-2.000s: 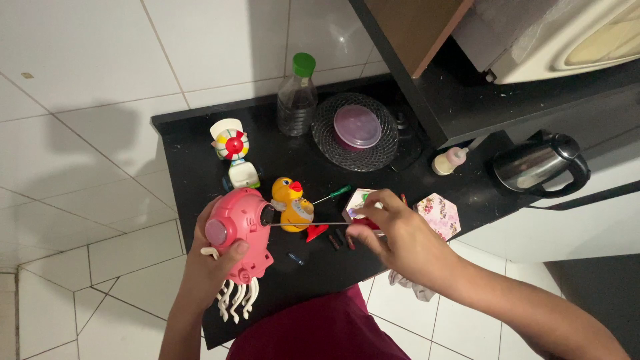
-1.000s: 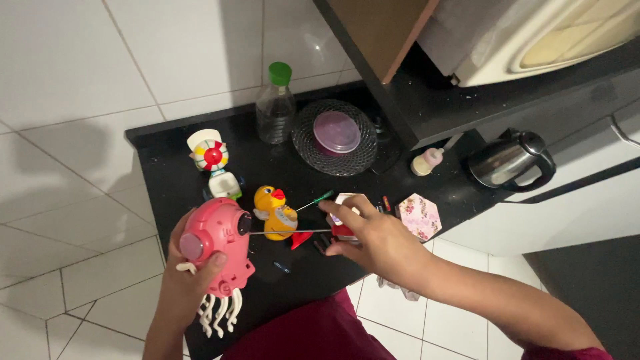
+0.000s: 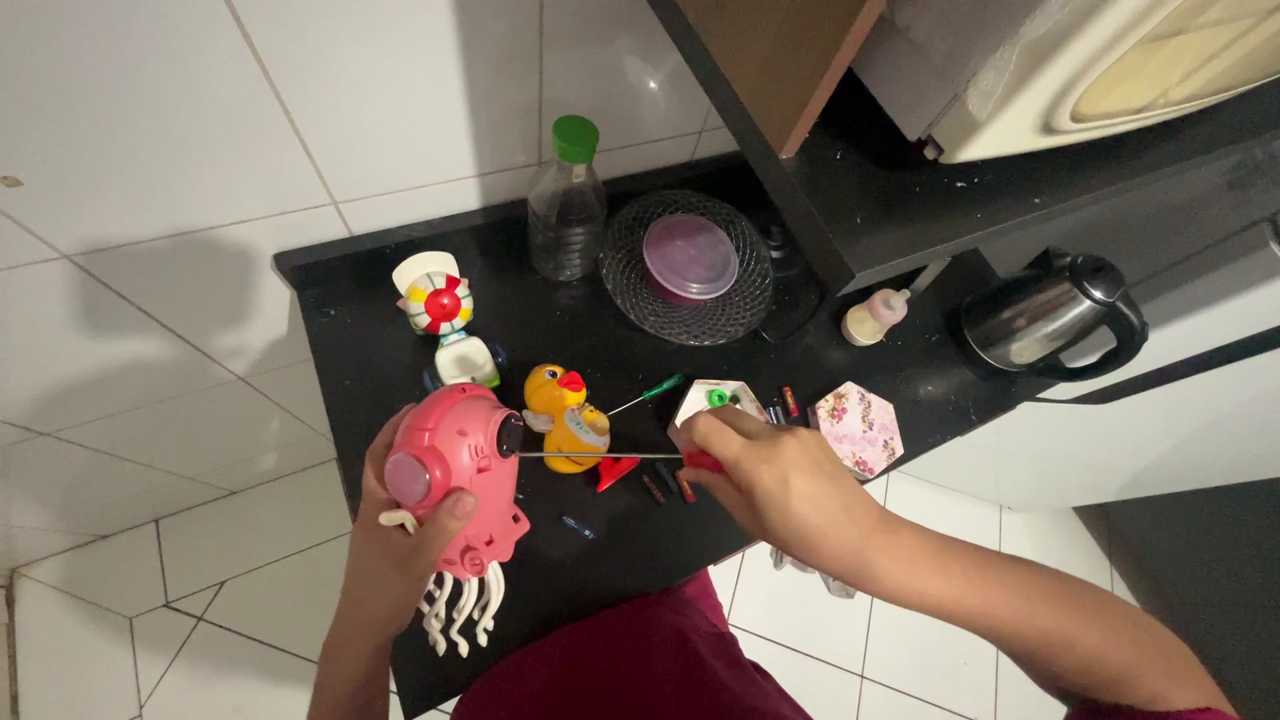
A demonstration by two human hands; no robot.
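My left hand (image 3: 400, 540) grips a pink plastic toy (image 3: 455, 470) with white tentacle-like legs hanging below it. My right hand (image 3: 790, 480) holds a long-shafted screwdriver (image 3: 600, 456) by its red handle, mostly hidden by the fingers. The shaft runs level to a round black part on the toy's right side; whether the tip sits in a screw cannot be seen. Behind the shaft are a yellow toy duck (image 3: 566, 420) and a red plastic piece (image 3: 615, 472). A green-handled screwdriver (image 3: 645, 394) lies beside the duck.
A hexagonal box (image 3: 690, 402) holding small parts, its floral lid (image 3: 857, 430) and several batteries (image 3: 685, 488) lie around my right hand. Farther back are a toy figure (image 3: 440, 305), a green-capped bottle (image 3: 567, 220), a lidded bowl (image 3: 690, 256) on a woven-pattern plate, a small bottle (image 3: 873, 318) and a kettle (image 3: 1040, 315).
Both hands keep their hold, and the shaft stays at the toy's black part. The fingers of my right hand have shifted around the handle. The view has moved slightly.
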